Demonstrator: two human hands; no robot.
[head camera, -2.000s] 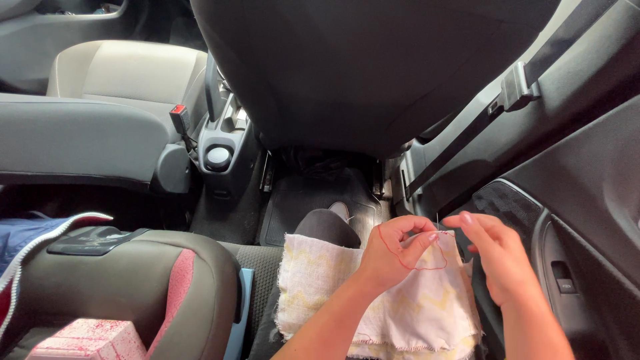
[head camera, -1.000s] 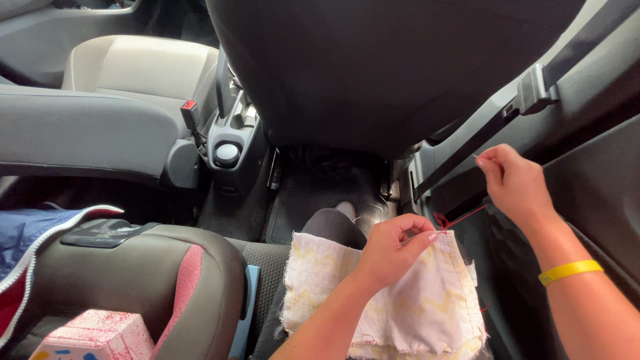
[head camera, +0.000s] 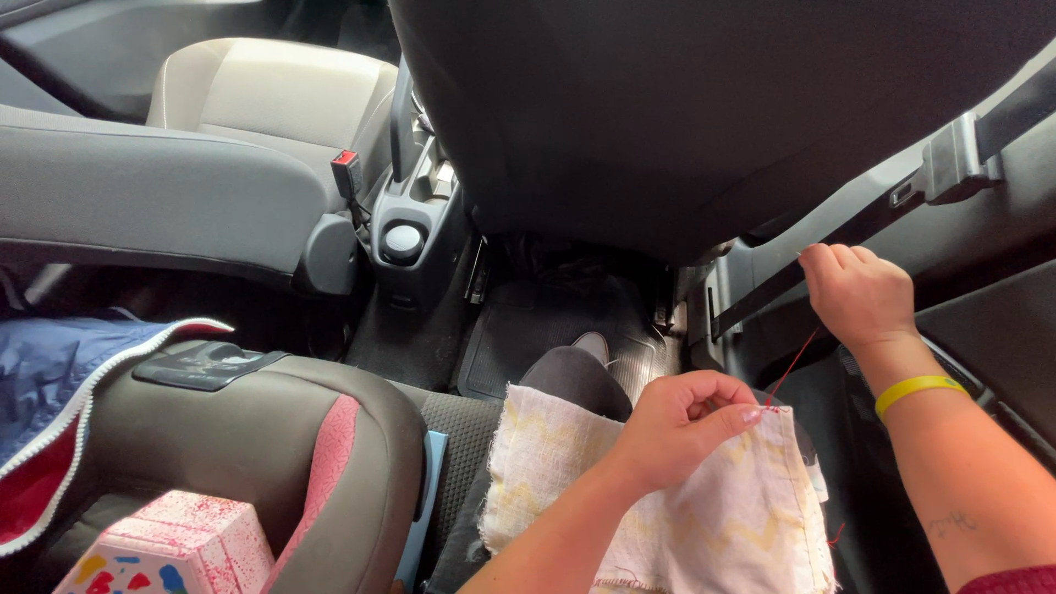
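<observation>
A white cloth with pale yellow zigzags (head camera: 726, 511) and frayed edges lies over my lap. My left hand (head camera: 689, 421) pinches its top edge near the upper right corner. A red thread (head camera: 794, 363) runs from stitches beside those fingertips up toward my right hand (head camera: 858, 289), which is raised above and to the right, its fingers closed together at the tip. A tiny light point shows at the fingertips; whether it is a needle I cannot tell. More red stitching (head camera: 623, 580) shows along the cloth's bottom edge. A yellow wristband (head camera: 920, 394) is on my right wrist.
A front car seat's back (head camera: 709, 124) stands ahead, with a seat belt (head camera: 850, 235) to its right. On the left are a child car seat (head camera: 371, 478), a speckled pink-and-white box (head camera: 186, 536) and a blue jacket (head camera: 49, 371). A rubber mat (head camera: 528, 318) covers the footwell.
My right hand has moved away from beside my left hand, up and to the right, and the red thread now stretches between them. My left hand stays at the cloth's edge.
</observation>
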